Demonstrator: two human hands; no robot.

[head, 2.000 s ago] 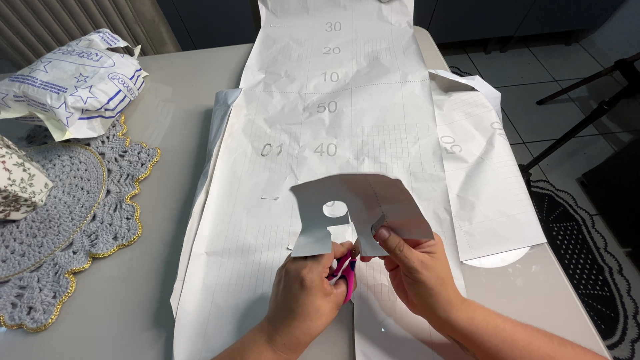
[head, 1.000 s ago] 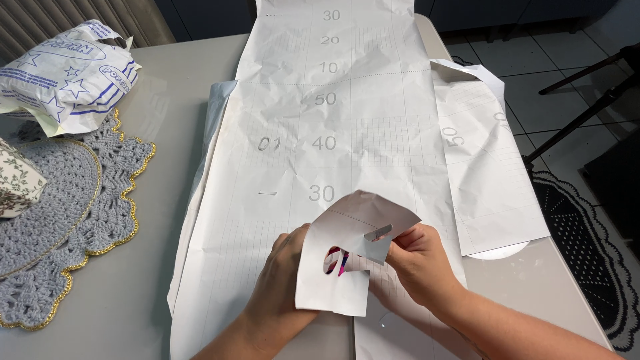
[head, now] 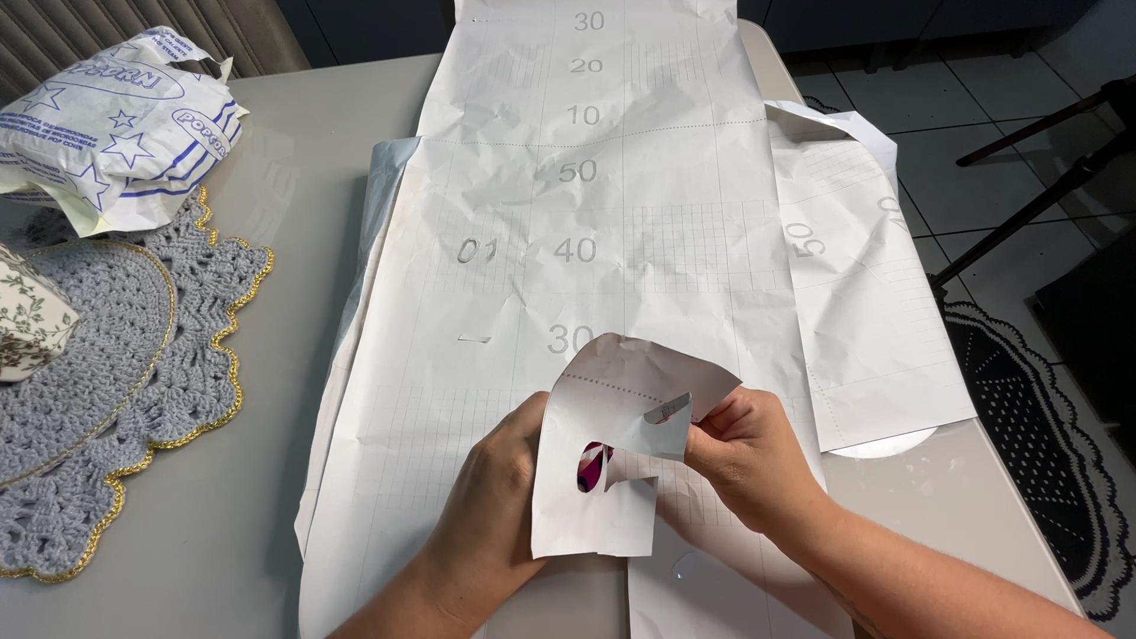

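A piece of white paper (head: 612, 382) with cut holes is held up between my hands near the lower middle. My left hand (head: 497, 488) is behind its left edge, its fingers mostly hidden by the paper. Pink-handled scissors (head: 590, 468) show through the oval hole; whether my left fingers are through the handles cannot be seen. My right hand (head: 754, 444) pinches the paper's right edge between thumb and fingers. Under both hands lies a long sheet of white wrapping paper (head: 568, 293), creased and printed with grey numbers and grid lines.
A crumpled popcorn bag (head: 115, 124) and a grey crocheted placemat with gold edging (head: 204, 355) lie at the left, with a floral-patterned object (head: 31, 319) on the placemat. Another folded white sheet (head: 870, 293) lies at the right table edge. A black rug (head: 1029, 453) is on the tiled floor.
The small paper has been turned and tilted between my hands, so the scissors that showed below it are now mostly behind it. My left hand has moved behind its left edge.
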